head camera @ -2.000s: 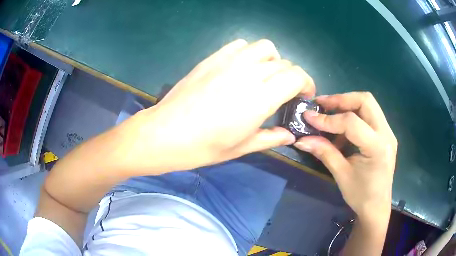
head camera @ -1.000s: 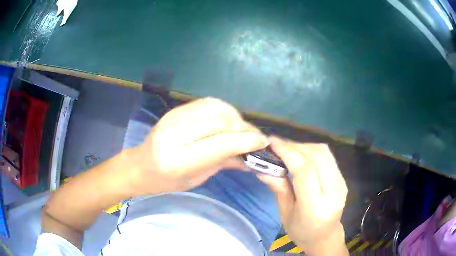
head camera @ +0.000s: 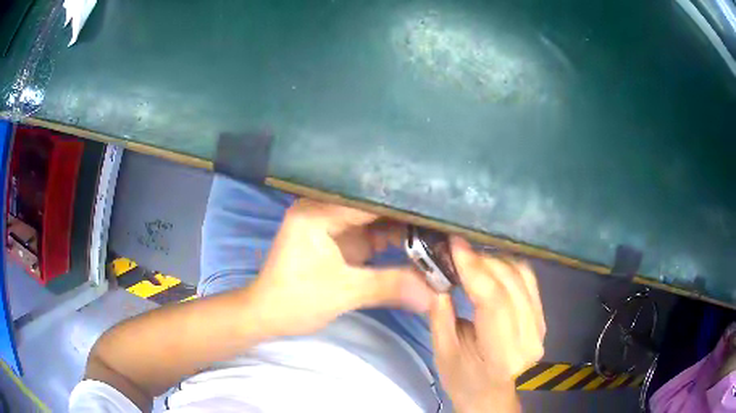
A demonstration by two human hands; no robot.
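A small rounded oval unit (head camera: 430,260), black with a shiny silver rim, is held between both hands just below the wooden edge of the green bench. A dark slot shows in its rim. My left hand (head camera: 327,270) comes from the left and has its thumb and fingertips at the unit's left side and lower end. My right hand (head camera: 488,323) holds the unit's right side between thumb and fingers. The fingertips cover parts of the unit.
The green bench (head camera: 323,89) has black tape patches (head camera: 244,155) on its edge. A torn white scrap (head camera: 78,16) lies at the upper left, near clear tape (head camera: 28,89). A red bin (head camera: 56,206) is below left. A pink sleeve (head camera: 698,383) shows at the lower right.
The unit was over the bench edge with its glossy face up; both hands have brought it below the edge and turned it rim up. Since the last frame it has tilted more steeply.
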